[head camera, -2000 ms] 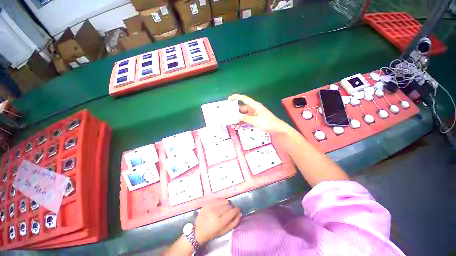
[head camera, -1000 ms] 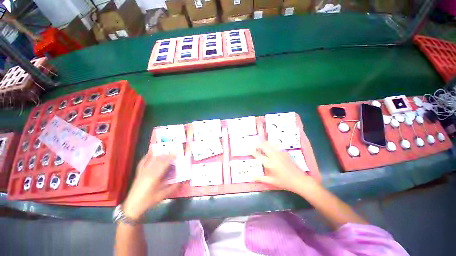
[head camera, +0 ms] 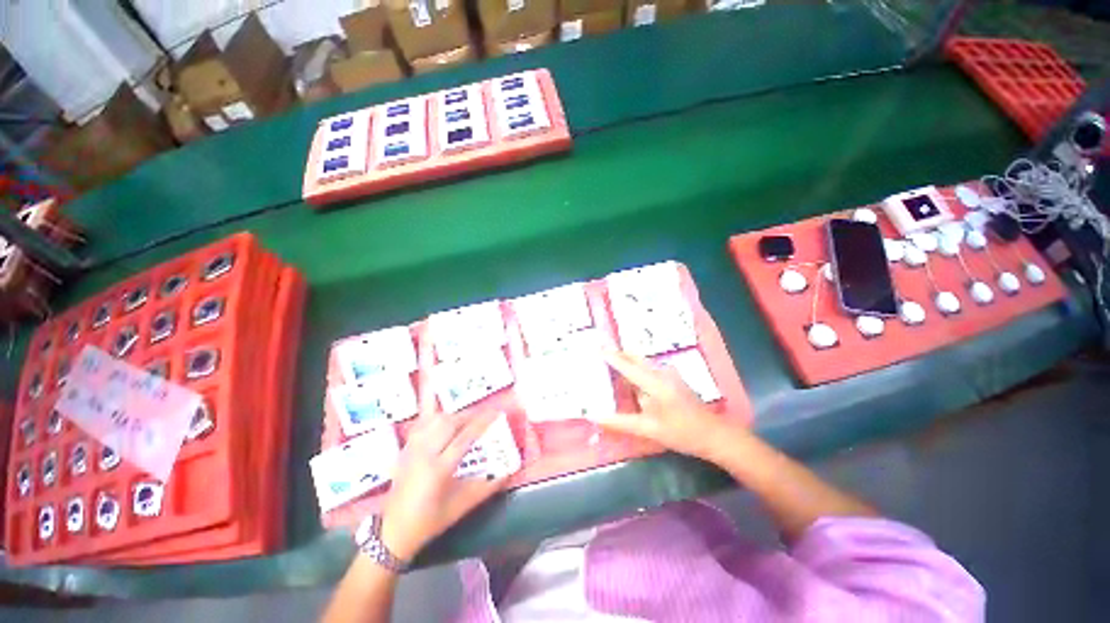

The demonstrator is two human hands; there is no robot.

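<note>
White screen units lie in columns on the pink-red foam work tray (head camera: 548,458) in front of me. Units at the left, such as one white screen unit (head camera: 377,399), show bluish windows; many others show plain white or marked faces. A unit (head camera: 354,467) lies tilted at the tray's front left corner. My left hand (head camera: 441,472) is over the front of the second column, fingers on a unit with small dark marks (head camera: 497,450). My right hand (head camera: 663,408) is spread with fingertips at the edge of a white unit (head camera: 566,386) in the third column; its grip is unclear.
A stack of pocketed red trays (head camera: 219,456) with a paper label (head camera: 132,411) stands left. A second foam tray (head camera: 438,158) of dark-windowed units lies behind. The right tray (head camera: 840,354) bears a smartphone (head camera: 862,268) and white discs. White cables (head camera: 1035,189) lie far right.
My left hand has moved from the tray's left columns towards the second column. A unit now lies at the front left corner. My right hand stays over the tray's right part. The view has shifted.
</note>
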